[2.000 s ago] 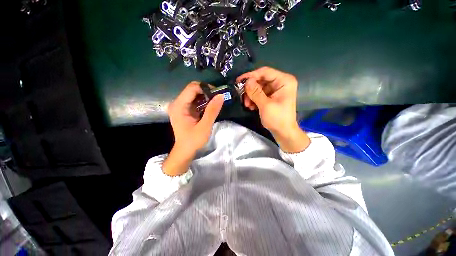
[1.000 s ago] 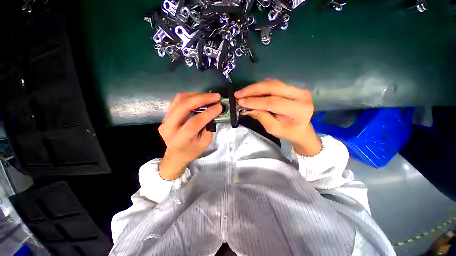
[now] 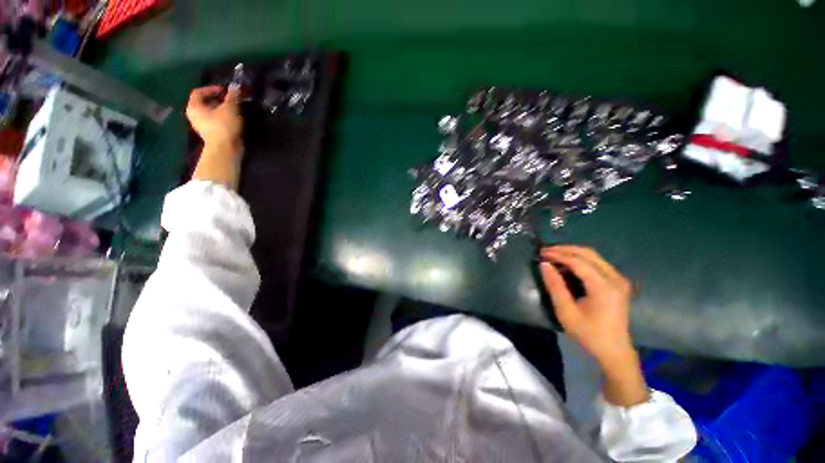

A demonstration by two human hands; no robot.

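Note:
My left hand (image 3: pixel 217 116) is over the far left end of the black tray (image 3: pixel 276 199), its fingers closed around a small silver and dark piece that looks like a spring clip (image 3: pixel 237 76). More clips lie in the tray just right of it. My right hand (image 3: pixel 592 294) is at the near edge of the pile of spring clips (image 3: pixel 534 154), thumb and fingertips on a black strip (image 3: pixel 548 288) near the bench edge. The picture is blurred, so fine detail at both hands is hidden.
A small dark box with white contents and a red strip (image 3: pixel 737 131) is right of the pile. A red tray (image 3: pixel 127 13) is at the far left. A white machine (image 3: pixel 74 154) stands left of the bench. A blue stool (image 3: pixel 733 398) is at the lower right.
The view has turned left. My hands, together at the bench edge before, are now far apart. My left hand has moved out to the black tray; my right hand is near the pile.

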